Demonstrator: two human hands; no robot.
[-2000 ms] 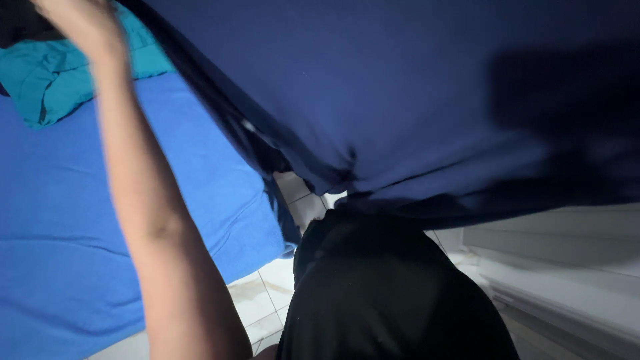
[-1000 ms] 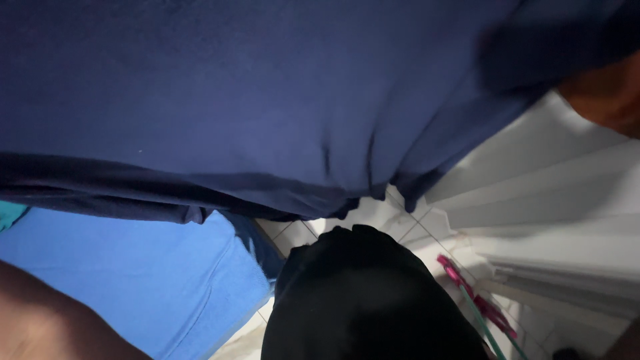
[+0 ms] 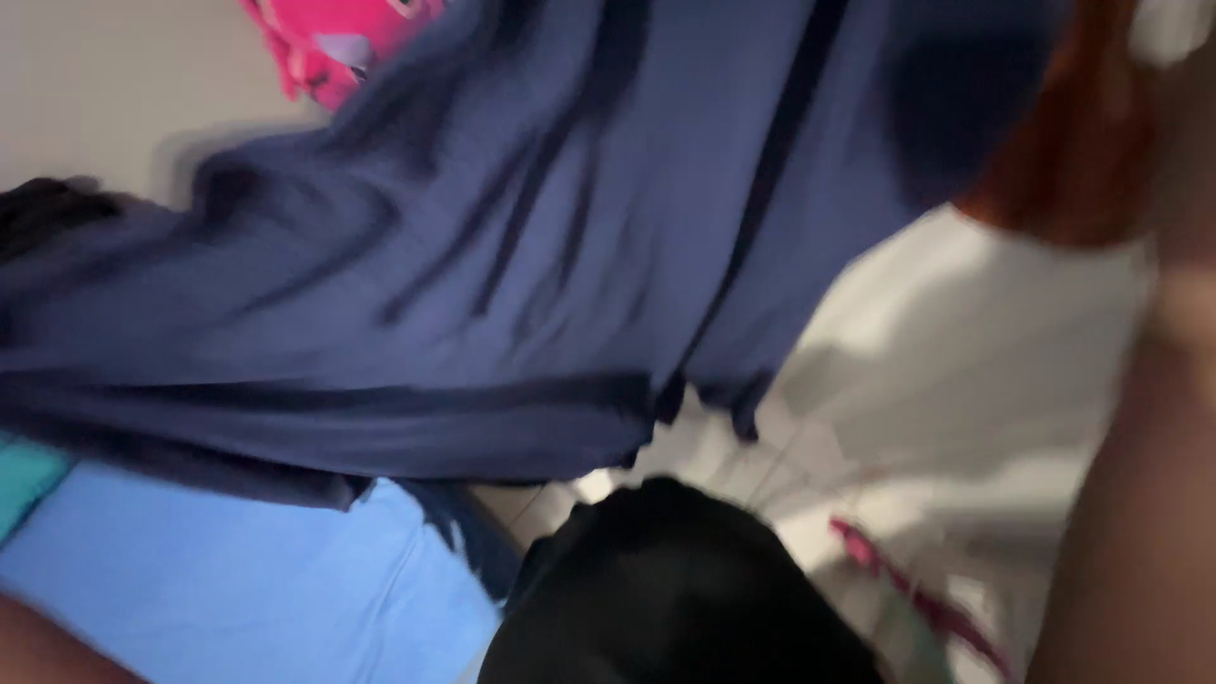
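A large navy blue cloth (image 3: 532, 247) hangs stretched and creased across the view, its lower edge uneven above the black garment (image 3: 674, 589) on my body. My left hand is out of view; only a bit of my left forearm shows at the bottom left corner. At the right edge my right arm reaches upward, blurred, and its hand cannot be made out. Beside that arm, an orange-brown item (image 3: 1073, 161) shows at the cloth's right side; what it is cannot be told.
A blue sheet-covered surface (image 3: 256, 579) lies at lower left, with teal fabric (image 3: 24, 475) and dark fabric (image 3: 47, 214) at the left edge. A pink printed item (image 3: 332, 43) is at upper left. Floor tiles (image 3: 788, 446) and a pink strap-like thing (image 3: 921, 598) show at lower right.
My left hand, at upper left two seconds ago, has left view. The navy cloth has gone from fairly flat to folded and slanting. My right arm has come into view at the right.
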